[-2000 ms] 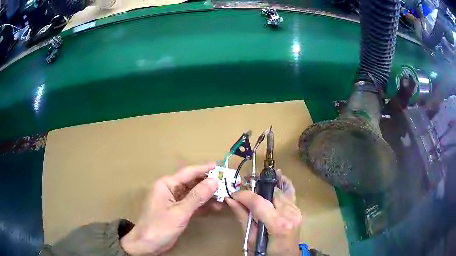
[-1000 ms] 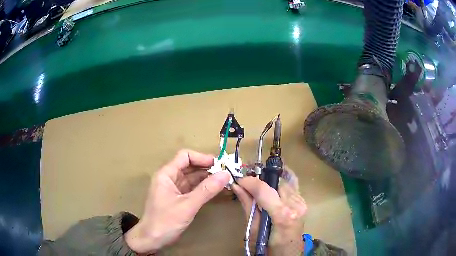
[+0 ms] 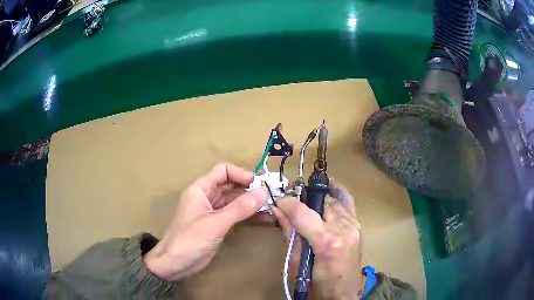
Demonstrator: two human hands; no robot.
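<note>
My left hand grips the left side of a small white plastic housing above the cardboard mat. A black plug pin holder stands out beyond the housing on green, white and black lead wires. My right hand is shut around the black handle of the soldering iron, its thumb and index finger also at the housing's right side by a short black wire. The iron's tip points away from me, with the curved nozzle of the solder feed tube beside it. My fingertips hide part of the housing.
The cardboard mat lies under my hands. The green conveyor belt runs beyond it, with an assembly at far left. The fume extractor hood hangs right of the mat, with a solder wire spool behind.
The plug pin holder has swung upright from its rightward lean and now tilts slightly. Both hands still hold the housing and iron, a little higher in the view. Assemblies on the belt have shifted right.
</note>
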